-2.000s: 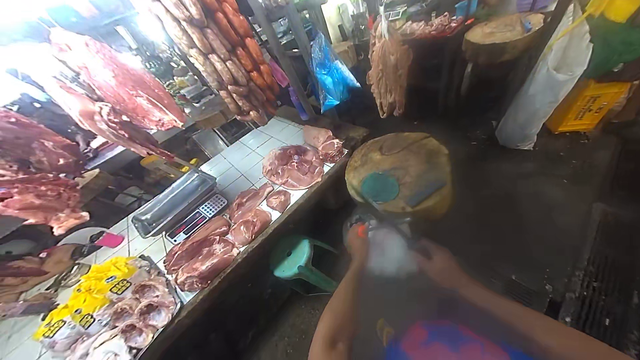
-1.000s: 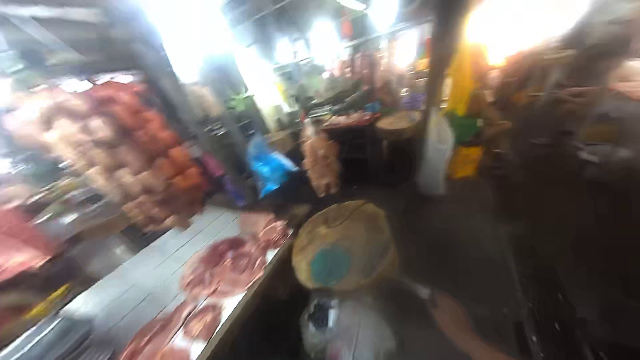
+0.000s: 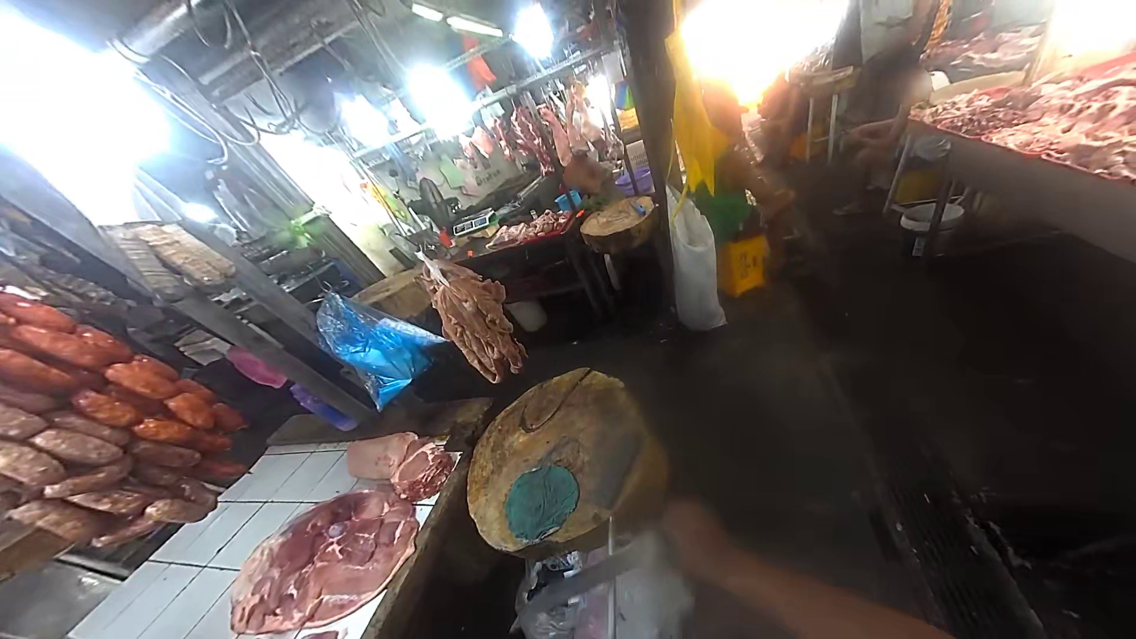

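My right hand (image 3: 692,528), blurred, reaches in from the lower right. It is at the upper right side of a clear plastic bag (image 3: 652,586); whether its fingers grip the bag cannot be told. My left hand is out of view. Just beyond the bag stands a round wooden chopping block (image 3: 568,408), with a green round piece (image 3: 542,503) lying on its near left part. A dark flat shape, blurred, lies on the block's right side. Left of the block, a large round cut of meat (image 3: 328,559) and smaller meat pieces (image 3: 399,463) rest on a white tiled counter (image 3: 191,532).
Sausages (image 3: 98,426) hang at the left. A blue plastic bag (image 3: 373,346) and a bunch of stringy meat (image 3: 473,319) hang beyond the counter. A white sack (image 3: 695,266) and a yellow crate (image 3: 744,264) stand farther back. People are at the upper right, near a meat stall (image 3: 1038,115).
The view has swung up and to the right. Two seconds ago both hands were at the plastic bag; now only the right hand and forearm show.
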